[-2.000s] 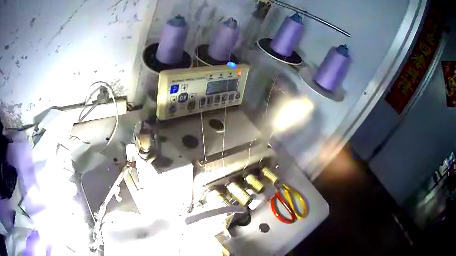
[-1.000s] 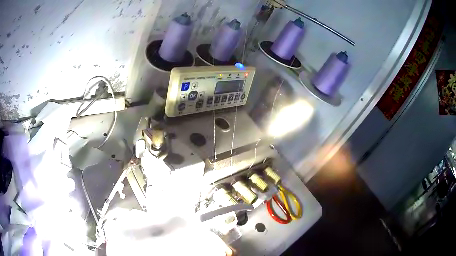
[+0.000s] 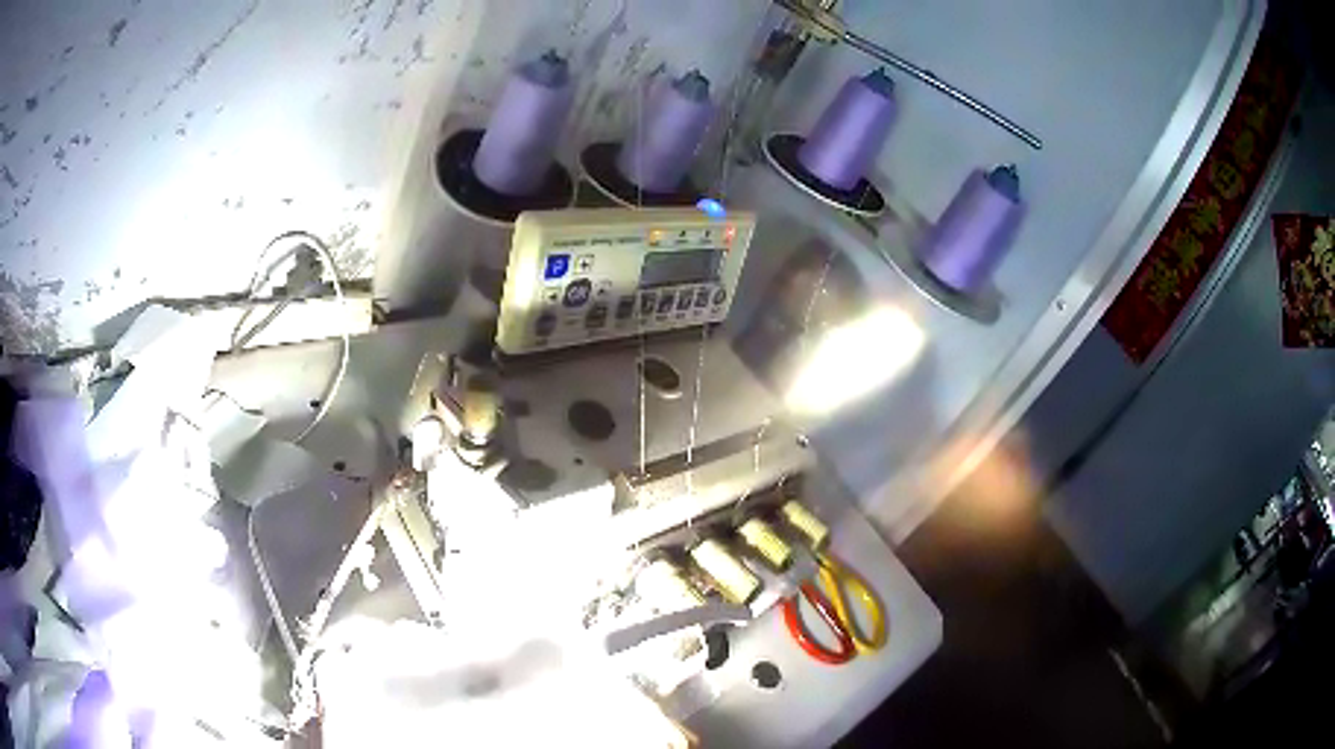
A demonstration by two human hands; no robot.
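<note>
No hand can be made out; the bottom centre is washed out by lamp glare. White and pale purple fabric pieces (image 3: 66, 483) lie heaped at the left, partly lost in glare. The cream-white overlock machine (image 3: 864, 702) fills the centre and bottom. Its ribbed brass-coloured tension knobs (image 3: 723, 571) stand in a row, with thin threads (image 3: 693, 424) running down to them. The presser foot and needle area cannot be seen in the glare. A small orange-brown patch shows at the bottom edge, right of the glare; I cannot tell what it is.
Scissors with red and yellow handles (image 3: 817, 622) lie right of the knobs. The control panel (image 3: 630, 278) stands behind the machine head. Several purple thread cones (image 3: 524, 129) stand on discs at the back, under a metal rod (image 3: 944, 88). A grey curved tube (image 3: 681, 626) crosses before the knobs.
The view has shifted slightly, so the control panel and machine head sit a little further right and lower. The machine, scissors and fabric show no clear movement of their own.
</note>
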